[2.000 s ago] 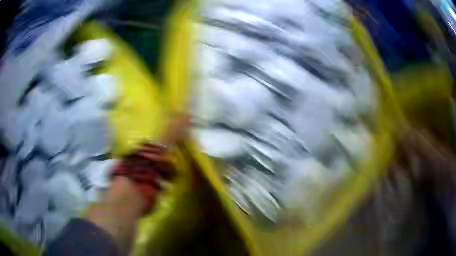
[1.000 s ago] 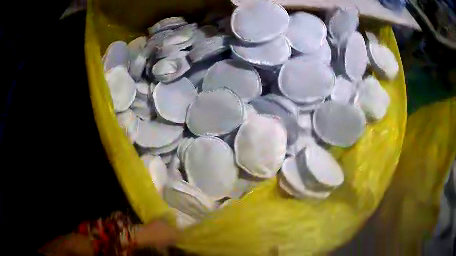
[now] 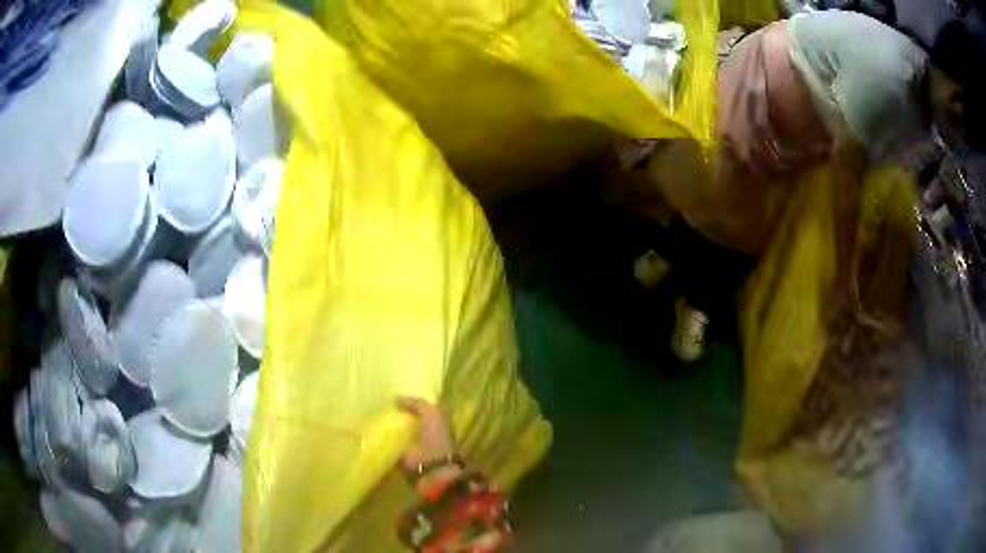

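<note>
A yellow woven sack (image 3: 357, 270) stands open at the left, its shiny side folded towards the middle. White round fabric pieces (image 3: 195, 367) are heaped in it, flat with stitched rims. My left hand (image 3: 430, 434), with a red patterned band at the wrist, holds the sack's edge at the lower middle; its fingertips are bent onto the yellow material. My right hand is not in view.
Another yellow sack (image 3: 487, 86) with white pieces stands at the top middle. A person in pink (image 3: 762, 97) leans in at the upper right. A yellow sack with brown strips (image 3: 789, 356) is at the right. Green floor (image 3: 627, 432) shows between; a white surface (image 3: 65, 140) lies upper left.
The view has swung, so the heaped pieces are now at the left rather than the middle. My left hand shows further right, on the sack's edge. The person and green floor have come into view.
</note>
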